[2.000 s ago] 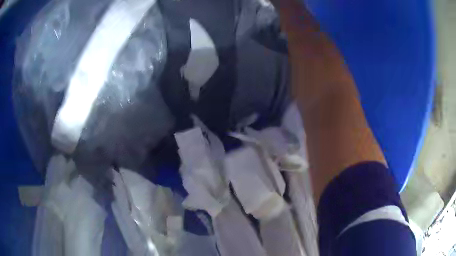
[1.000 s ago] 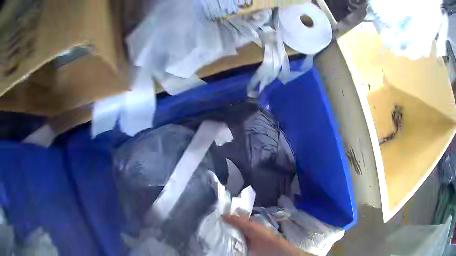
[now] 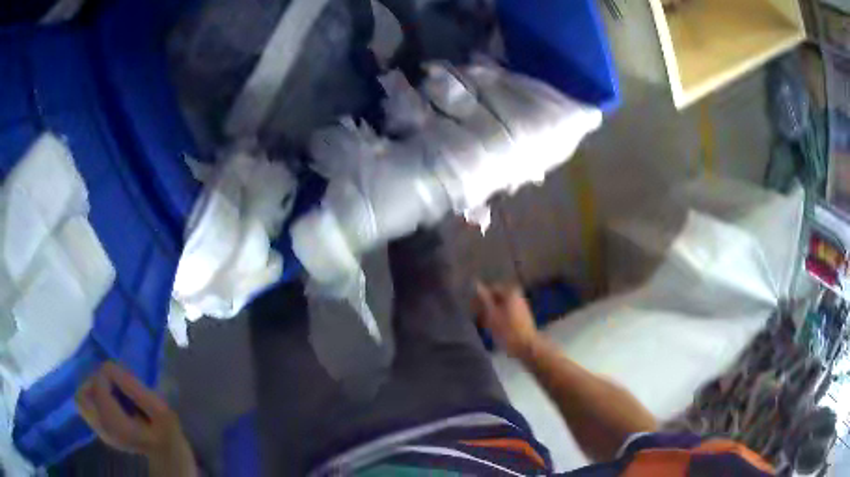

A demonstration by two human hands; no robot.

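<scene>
Bright white cut pieces hang in layered heaps over the near edge of a blue bin. Another white bunch hangs to their left, and more white pieces lie on blue plastic at the far left. My left hand is low at the left, its fingers curled beside a dark patch; I cannot tell if it holds anything. My right hand is blurred and curled, right of my legs and below the white pieces, touching none of them. Its grip is unclear.
Inside the bin are dark grey material and a pale strip. An open yellowish box stands at the upper right. A large white sheet or sack lies at the right, beside a grey-brown heap. My legs are below the bin.
The view has tilted down towards my legs. The hand that was at the white pieces in the bin is off them. Both hands are now low, one on each side of my legs.
</scene>
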